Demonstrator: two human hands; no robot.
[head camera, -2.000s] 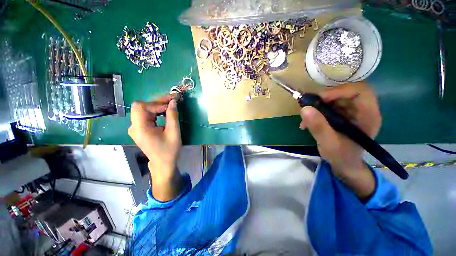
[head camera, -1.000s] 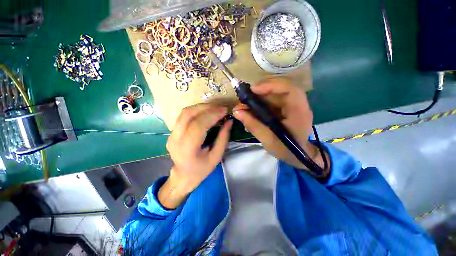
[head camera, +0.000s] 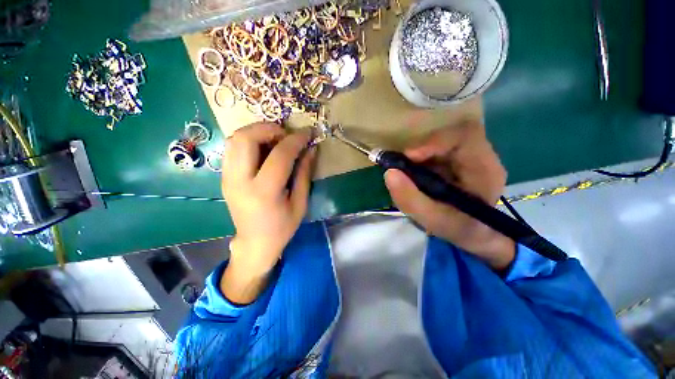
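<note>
My right hand (head camera: 451, 185) is closed around the black handle of a soldering iron (head camera: 459, 196). Its metal tip is beside tiny silvery-gold terminals (head camera: 323, 133) on the tan board (head camera: 355, 159). My left hand (head camera: 266, 181) is at the board's near edge, its fingertips at the same terminals; whether they pinch one is too small to tell. Solder wire (head camera: 163, 197) runs from the spool (head camera: 26, 194) to my left hand. A heap of copper and tan rings (head camera: 255, 55) lies just beyond, with a white disc (head camera: 342, 72) at its edge.
A round white tub (head camera: 497, 44) of silvery shavings stands right of the heap. A pile of small components (head camera: 107, 80) and a few finished rings (head camera: 185, 153) lie on the green mat (head camera: 159, 118). A clear plastic hood (head camera: 192, 16) hangs over the heap. A thin silver tool (head camera: 601, 55) lies at right.
My left hand has left the few rings on the mat, moved right, then forward to the terminals. My right hand and the iron tip have come down from the heap to the same spot. The view has shifted.
</note>
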